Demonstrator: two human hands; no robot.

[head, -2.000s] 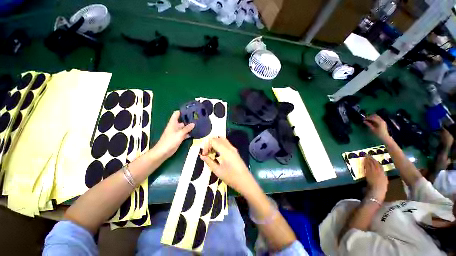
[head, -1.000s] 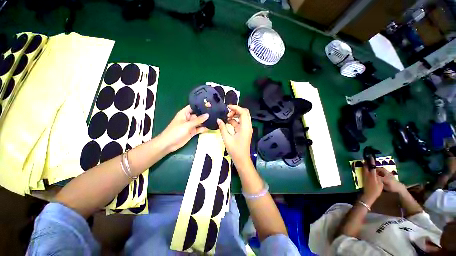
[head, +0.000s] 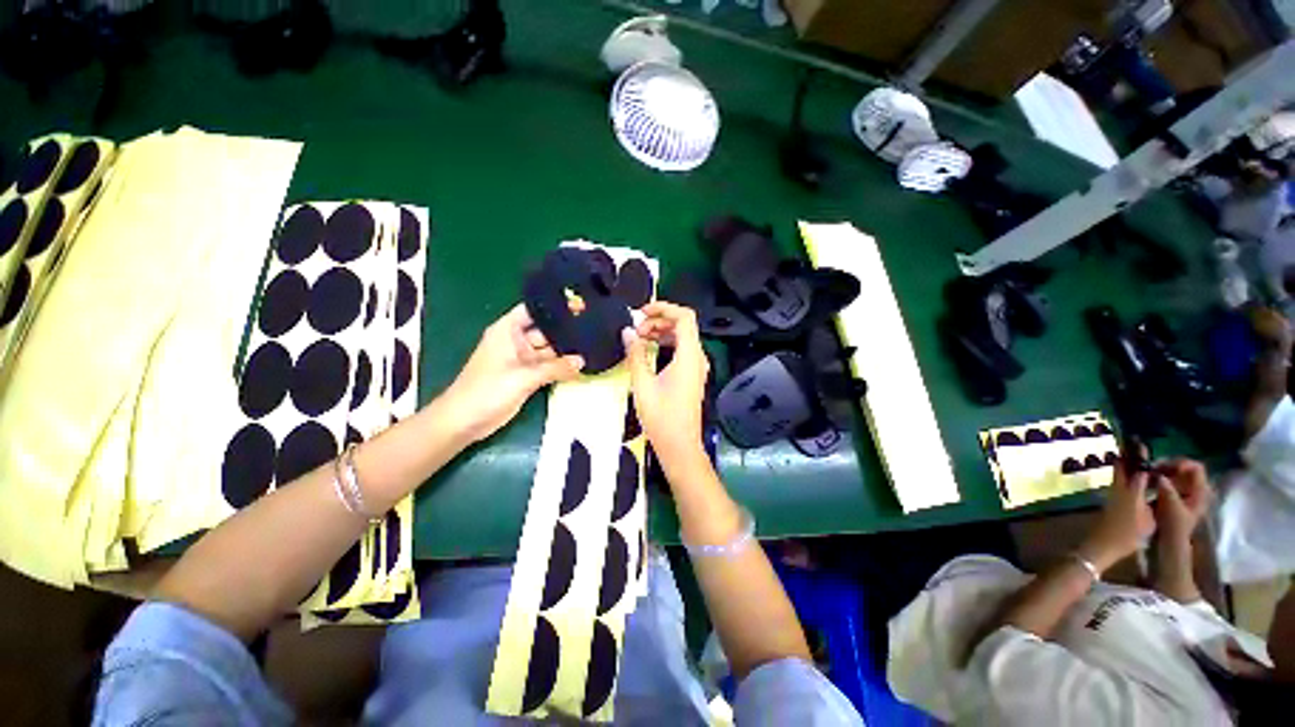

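Observation:
A dark fan base [head: 575,305] with a small yellowish spot is held up over the top of the narrow pad sheet [head: 582,483]. My left hand [head: 509,372] grips its lower left edge. My right hand [head: 668,367] pinches at its right edge with thumb and fingers; whether a pad is between them I cannot tell. The pad sheet carries two rows of black discs, with blank backing between the discs, and hangs over the bench edge toward my lap.
A stack of pad sheets [head: 330,305] and pale yellow release liner [head: 135,327] lie left. A pile of bases [head: 767,334] and a white-yellow strip [head: 883,369] lie right. White fan heads [head: 663,117] stand across the bench. A co-worker [head: 1079,625] sits right, beside another pad sheet [head: 1048,462].
My right hand has moved up from the pad sheet to the base's right edge. The base has turned in my hands and looks darker. The co-worker's hands have moved right.

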